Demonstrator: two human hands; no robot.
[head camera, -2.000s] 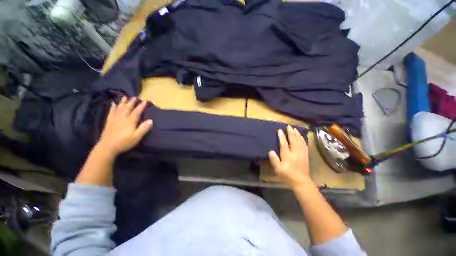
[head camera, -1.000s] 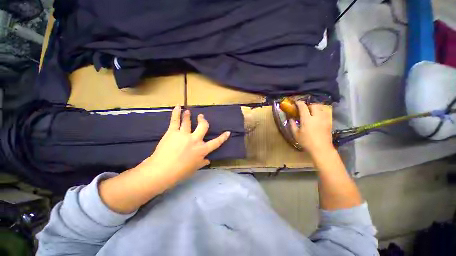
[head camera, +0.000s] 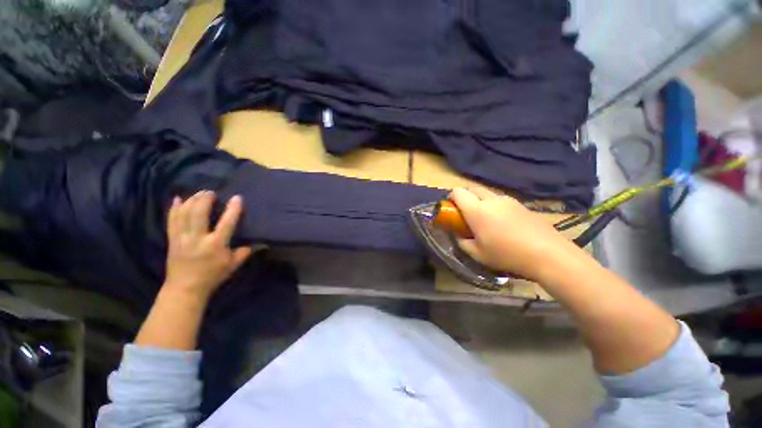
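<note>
A dark trouser leg (head camera: 326, 209) lies flat and lengthwise along the table's front edge, a seam line showing along it. My right hand (head camera: 501, 234) grips the orange handle of the steam iron (head camera: 451, 251). The iron's pointed tip faces up and left over the right end of the leg; part of the iron is hidden by my hand. My left hand (head camera: 199, 242) lies on the dark cloth at the left part of the leg, fingers apart, holding nothing.
A garment pile (head camera: 401, 75) lies behind the leg on the tan table top (head camera: 276, 142). The yellow-green hose (head camera: 627, 196) runs right from the iron. At right are a blue bar (head camera: 678, 134), a white bundle (head camera: 710, 230) and a wire shape (head camera: 632, 155). More dark cloth hangs at left.
My right hand took hold of the iron and has brought it left onto the leg's right end. My left hand has moved from the leg's right part back to the left.
</note>
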